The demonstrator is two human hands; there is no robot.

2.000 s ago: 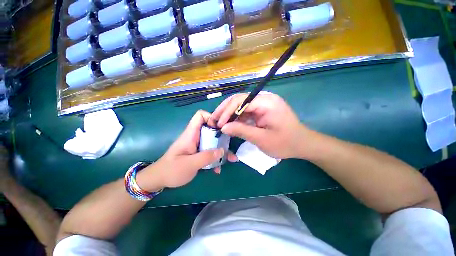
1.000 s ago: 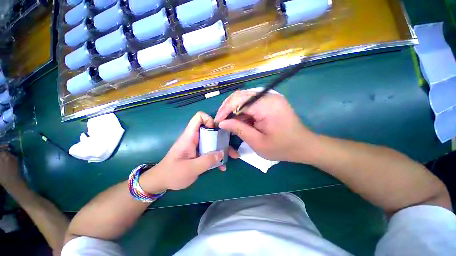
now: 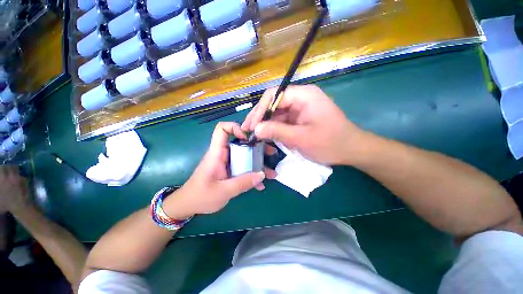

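Observation:
A small white device housing (image 3: 243,159) with a dark top end is held upright in my left hand (image 3: 213,177), fingers behind it and thumb across its lower front. My right hand (image 3: 307,123) holds a thin black brush (image 3: 299,56) like a pen, its gold ferrule at my fingers. The brush tip is at the housing's dark top end, mostly hidden by my fingertips. A white folded wipe (image 3: 304,174) lies partly under my right hand, its near part showing.
A clear blister tray (image 3: 150,82) with rows of white housings lies on an amber carrier tray (image 3: 367,53). A crumpled wipe (image 3: 118,158) and thin dark rod (image 3: 69,165) lie left. A creased white strip (image 3: 507,69) lies right. Another person's arm (image 3: 43,227) is far left.
The brush handle has swung more upright, and my right hand has moved slightly up. More of the folded wipe shows. My left hand still holds the housing.

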